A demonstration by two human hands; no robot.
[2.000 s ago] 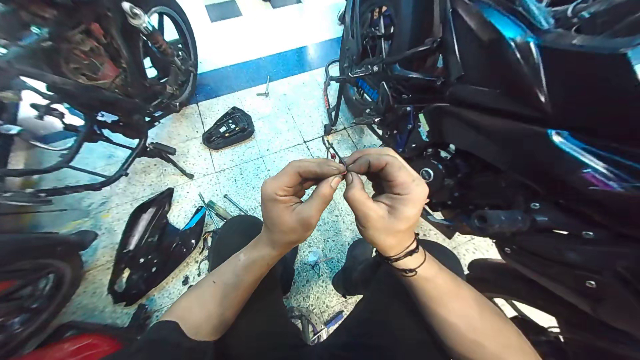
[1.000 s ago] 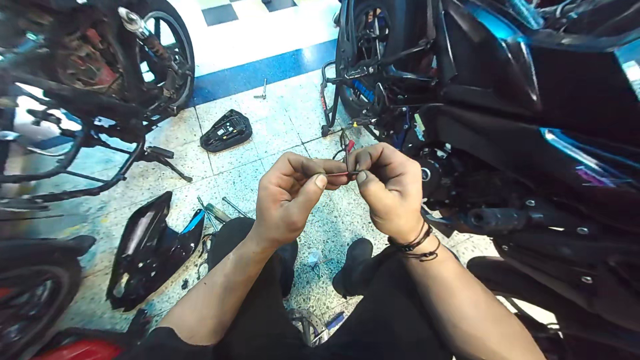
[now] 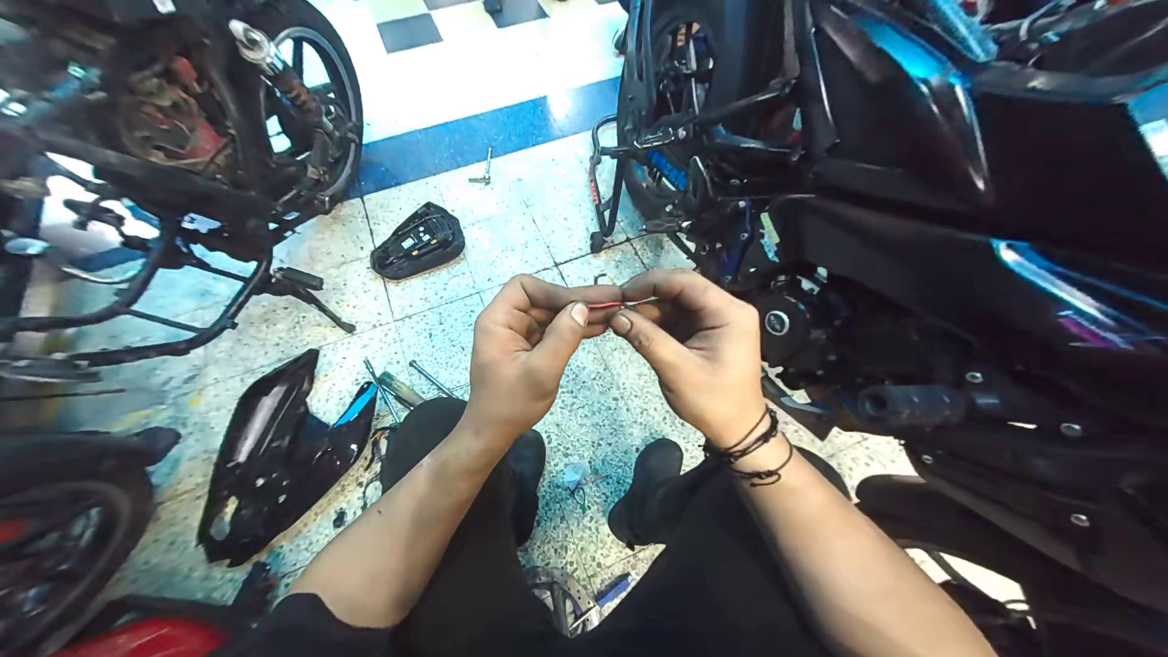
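Observation:
A thin red wire (image 3: 604, 305) runs between my two hands at the middle of the head view. My left hand (image 3: 534, 342) pinches it between thumb and forefinger. Thumb and fingers of my right hand (image 3: 689, 342) close on its other end, where the tip is hidden. The fingertips of both hands nearly touch. Dark cords circle my right wrist. Beyond the hands, to the right, stands a black motorcycle (image 3: 912, 210) with blue highlights.
A partly stripped motorcycle (image 3: 205, 164) stands at the left. On the tiled floor lie a black plastic part (image 3: 418, 242), a T-handle wrench (image 3: 486, 169), a glossy black fairing panel (image 3: 265, 447) and several tools (image 3: 397, 391). A side-mounted black footpeg (image 3: 912, 404) juts out at the right.
The red wire, partly raised above my fingers one second ago, now lies straighter between my fingertips. Both hands remain close together in about the same place.

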